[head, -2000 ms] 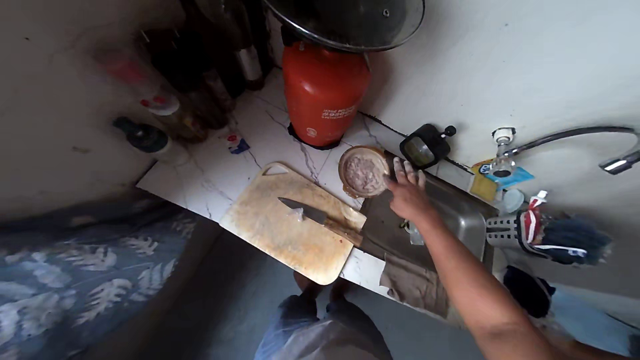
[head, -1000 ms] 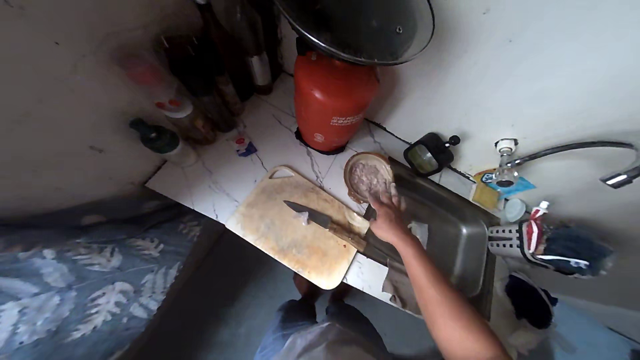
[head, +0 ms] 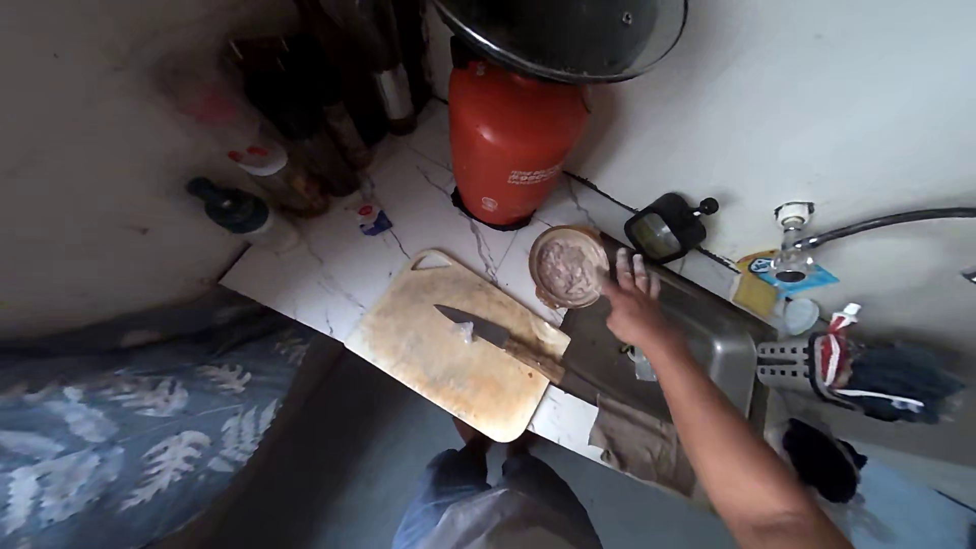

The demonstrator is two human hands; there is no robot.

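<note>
My right hand [head: 633, 301] is at the right rim of a round brown bowl [head: 569, 267] that holds pale, wet-looking food. Its thumb or a finger reaches toward the food, while the other fingers are spread over the sink's edge; whether it pinches anything cannot be told. Left of the bowl, a worn cutting board [head: 427, 358] lies on the marble-patterned counter. A knife [head: 499, 339] with a wooden handle rests across it, with a small whitish scrap [head: 463, 330] by the blade. My left hand is out of view.
Behind the bowl stands a red gas cylinder [head: 512, 145] under a glass lid [head: 572, 38]. A steel sink [head: 720, 343] with a brown cloth [head: 640, 442] on its front edge is at the right, below a faucet [head: 794, 244]. Bottles [head: 236, 206] line the left back.
My right hand has shifted slightly about the bowl's right rim, and its fingers are now spread. The knife and cutting board have stayed in place.
</note>
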